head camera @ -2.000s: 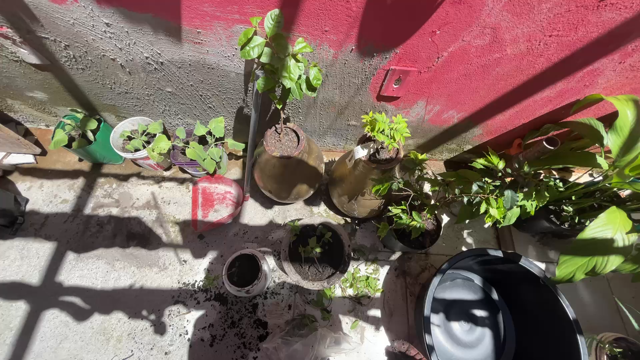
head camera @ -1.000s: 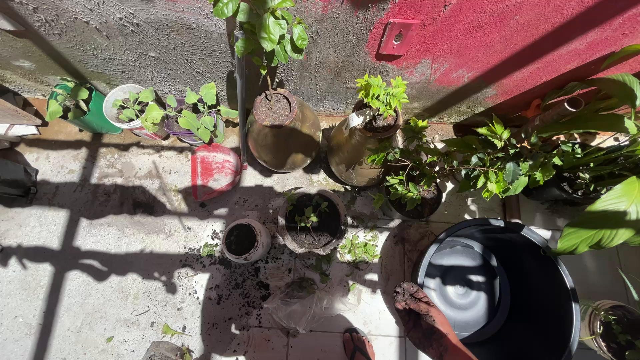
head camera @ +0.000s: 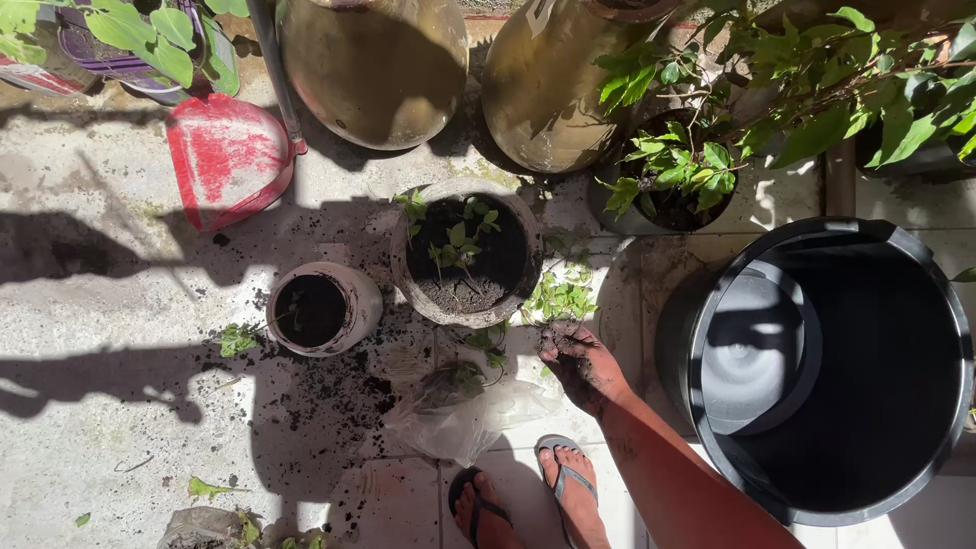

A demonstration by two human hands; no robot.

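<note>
My right hand, its fingers dark with soil, reaches in from the lower right. It is beside some leafy green cuttings on the floor; whether it holds anything cannot be told. Just up and left of it stands a round pot with dark soil and small seedlings. A smaller whitish pot with dark soil stands left of that, a thin sprig over its rim. Below the round pot lies a clear plastic bag with some greenery at its top. My left hand is out of view.
A large black tub stands at right. A red dustpan lies upper left. Two big brown jars and potted plants line the top. Spilled soil covers the floor near my sandaled feet.
The right hand has moved from beside the black tub leftward to the cuttings near the round pot. The view has come closer to the floor and pots.
</note>
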